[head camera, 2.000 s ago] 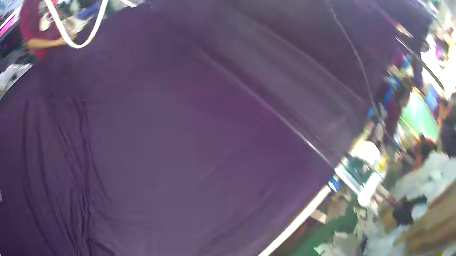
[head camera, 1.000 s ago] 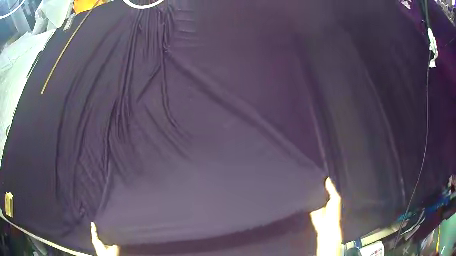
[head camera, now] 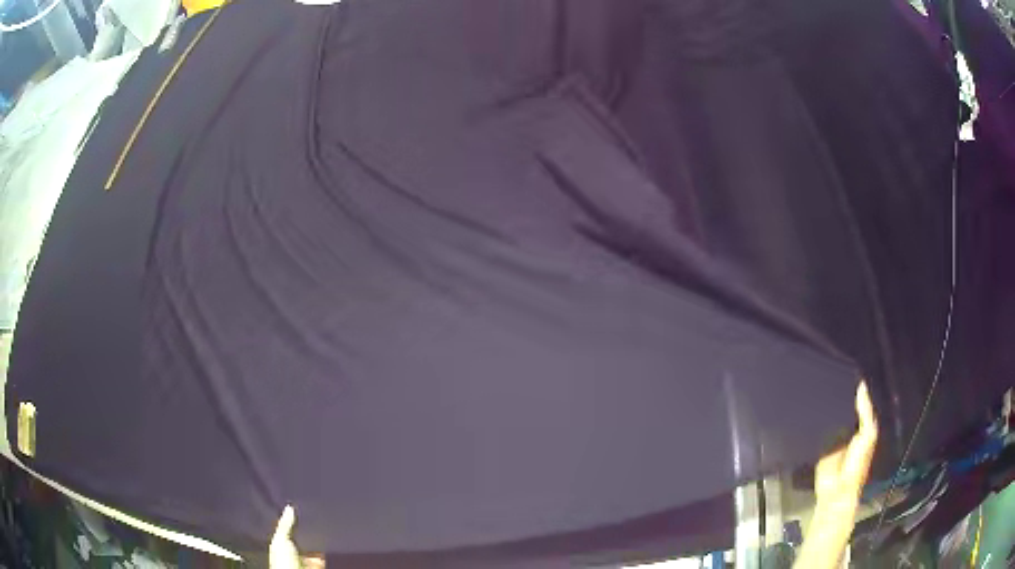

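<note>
A very wide dark purple fabric ply (head camera: 479,378) fills most of the view, with folds running across it. My left hand (head camera: 292,542) is at the bottom edge, cut off by the frame, and pinches the near edge of the fabric. My right hand (head camera: 848,461) is at the lower right and holds the fabric's near right corner, pulling a fold taut. A shiny silver guide rail (head camera: 748,489) shows at the lower right, partly under the fabric, just left of my right hand.
A small yellow block (head camera: 27,429) lies at the left table corner. A thin yellow-brown strip (head camera: 163,98) lies at the upper left, near a whitish sheet (head camera: 45,167). A thin cord (head camera: 952,267) hangs at the right. The table's pale edge (head camera: 134,526) curves along the lower left.
Both hands have moved right with the fabric edge, the right hand further. The folds have shifted and spread, and the rail now shows beside my right hand.
</note>
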